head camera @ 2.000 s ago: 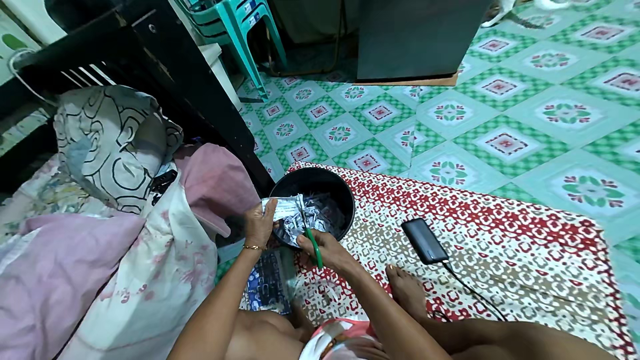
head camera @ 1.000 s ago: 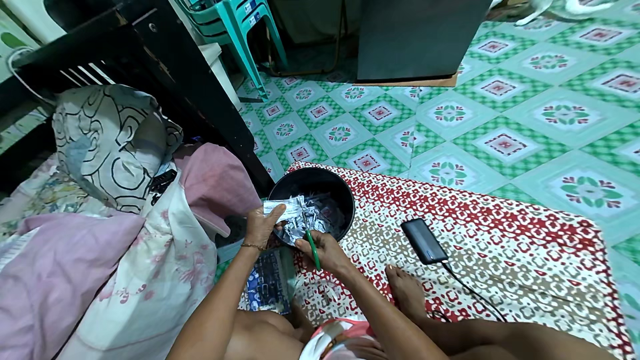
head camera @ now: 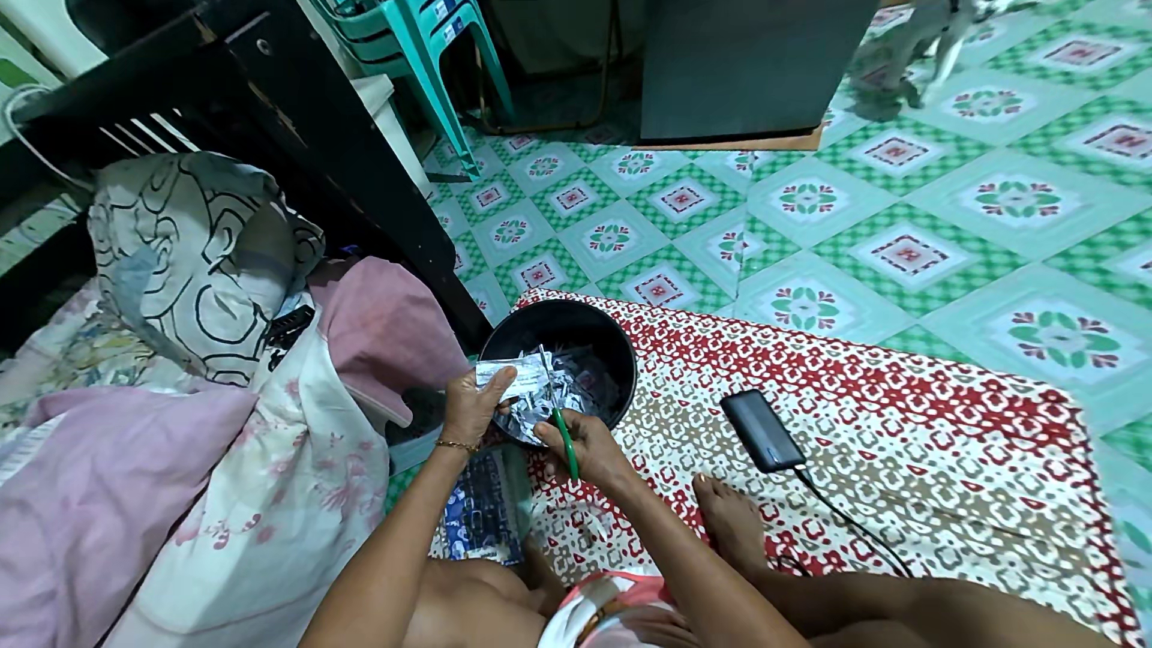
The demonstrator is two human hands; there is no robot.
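My left hand [head camera: 475,401] pinches a whitish printed packet or strip [head camera: 517,373] between thumb and fingers, above the left part of a round black bucket [head camera: 624,360]. Green-handled scissors [head camera: 566,441] are in my right hand [head camera: 585,445], at the bucket's near rim; their blades point up at the right end of the strip. Whether the blades touch it I cannot tell. Shiny silver and white cut pieces [head camera: 571,382] lie in the bucket below both hands. A blue and white printed plastic pack [head camera: 481,508] is beneath my left forearm.
A black power bank [head camera: 762,430] with a cable lies on the red and white patterned mat [head camera: 864,396]. Left is a bed with a pink cloth [head camera: 387,324] and a patterned pillow [head camera: 184,256]. Teal plastic chairs [head camera: 432,54] stand behind; a cat [head camera: 936,45] is at the upper right.
The cat at the upper right has moved and now stands on the floor tiles. Both hands stay over the bucket with the strip and the scissors.
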